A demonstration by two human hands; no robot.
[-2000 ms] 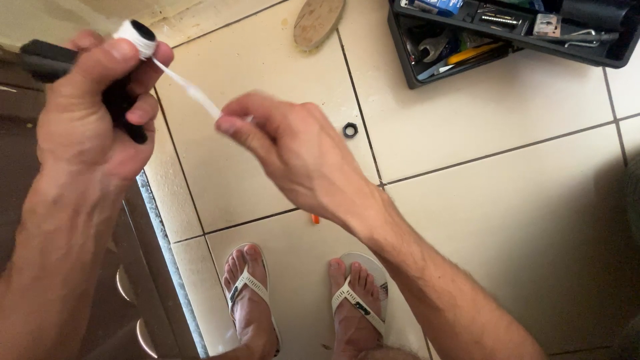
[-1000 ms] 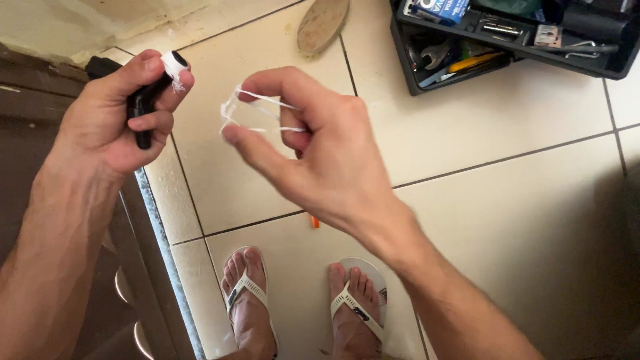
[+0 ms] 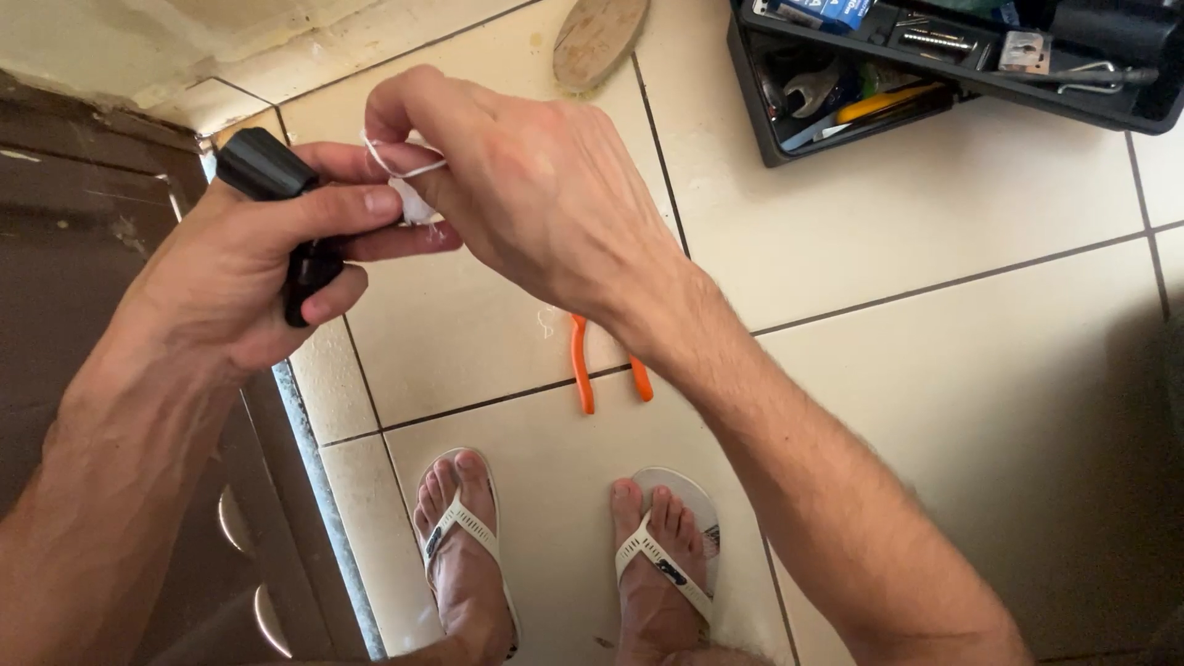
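My left hand [image 3: 268, 231] is closed around a black plastic fitting [image 3: 264, 165] with a ridged knob and a pipe-like lower part. White tape or thread [image 3: 412, 203] is wrapped on the fitting's end, between my left thumb and fingers. Against it on the right is my right hand [image 3: 546, 176], back toward the camera, with a loose white strand [image 3: 400, 173] looped at its fingers. Its fingertips are partly hidden. Below my right wrist, orange-handled pliers [image 3: 581, 365] lie on the tiles, their head hidden by my arm.
A wooden brush [image 3: 601, 37] lies on the floor at the top. The black toolbox [image 3: 772, 139] at upper right holds a wrench [image 3: 812, 91], a yellow-handled tool [image 3: 888, 100] and small parts. A brown door [image 3: 185, 518] stands at left. My feet in white flip-flops [image 3: 661, 546] are below.
My right hand, apart from the fitting one second ago, now meets my left hand at the wrapped end. My left hand has turned the fitting. More of the orange pliers shows.
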